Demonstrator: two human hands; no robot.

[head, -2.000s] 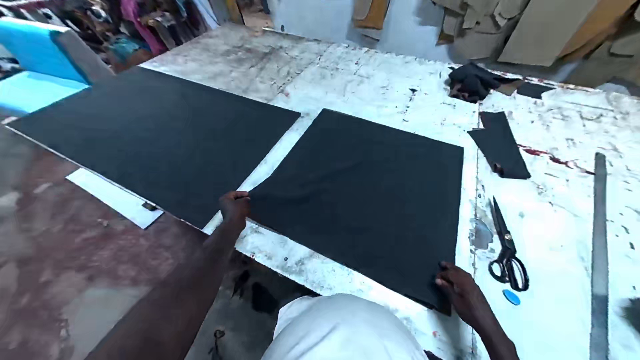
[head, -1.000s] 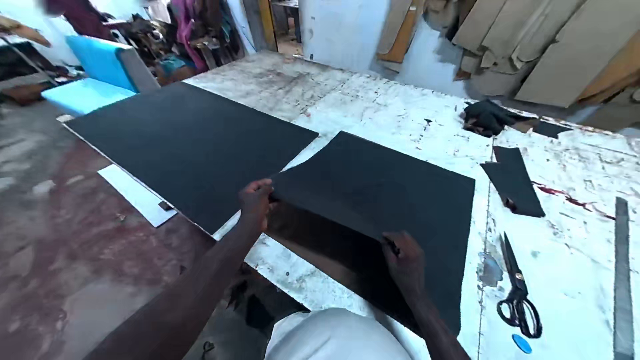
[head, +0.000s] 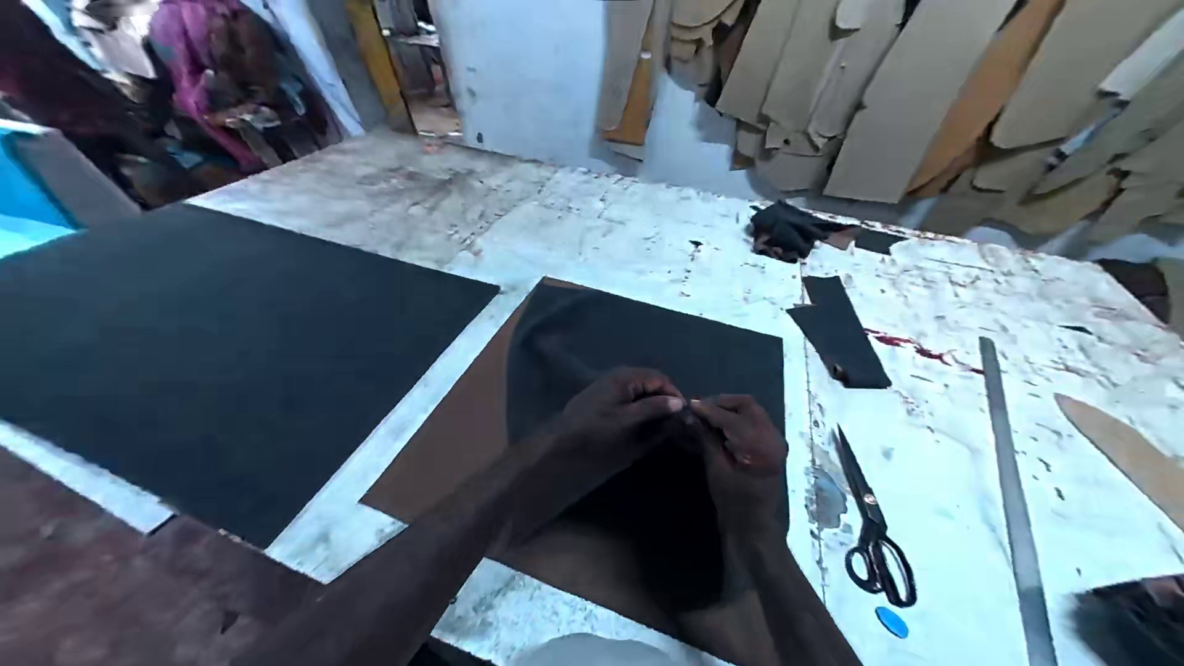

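Both my hands meet over the right-hand black fabric panel [head: 647,324], pinching its lifted near edge between the fingertips. My left hand [head: 629,402] comes in from the left and my right hand [head: 745,439] from the right, the fingertips touching or nearly so. The raised cloth bulges and folds, with a brown layer [head: 462,416] showing beneath it at the left and near side. A larger black fabric panel [head: 231,342] lies flat to the left. Right of my hands are black-handled tailor's shears [head: 869,527] and a small blue disc [head: 892,622].
Black fabric offcuts [head: 842,338] and a crumpled dark cloth [head: 786,229] lie on the worn white table [head: 573,222]. A long metal ruler [head: 1013,499] and a tan pattern piece [head: 1124,449] are at the right. Cardboard patterns [head: 916,102] hang on the wall.
My hands were apart on the panel's near edge, at its left corner and further right; they have come together over it. The near edge is lifted and folded. The view has shifted.
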